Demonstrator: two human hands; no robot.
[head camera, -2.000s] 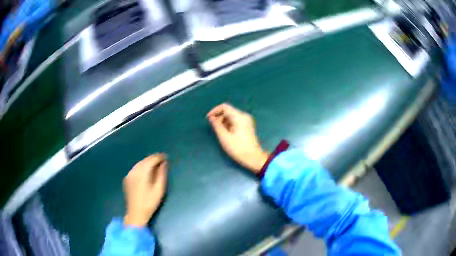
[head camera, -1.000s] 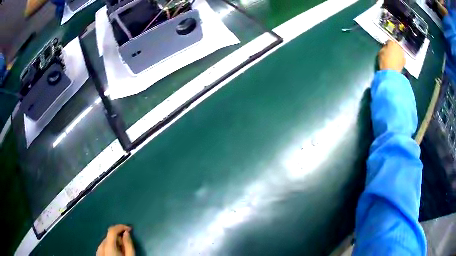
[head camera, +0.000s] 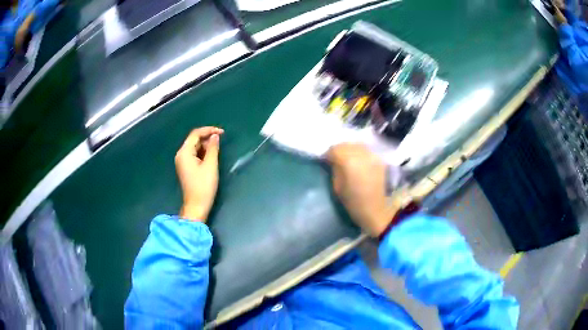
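A projector unit (head camera: 367, 64), an open shallow case, lies on a white protective sheet (head camera: 303, 122) on the green bench. A large black block fills its far left part, a green board its right, yellow parts its near edge. My right hand (head camera: 361, 184) is blurred, its fingers closed on the sheet's near edge. My left hand (head camera: 200, 164) is over the bench left of the sheet, fingers curled and apart, holding nothing. A thin cable (head camera: 248, 156) with a pale end lies between my left hand and the sheet.
Bagged panels (head camera: 55, 271) lie at the left edge. A raised pale rail (head camera: 174, 90) runs behind the bench, with other work beyond it. Dark stacked trays (head camera: 529, 193) stand beyond the bench's tan edge (head camera: 290, 277) at right. Other people's blue sleeves show at both upper corners.
My right hand has come back from the far right, and the sheet with the unit has moved left and nearer. My left hand has risen further into view.
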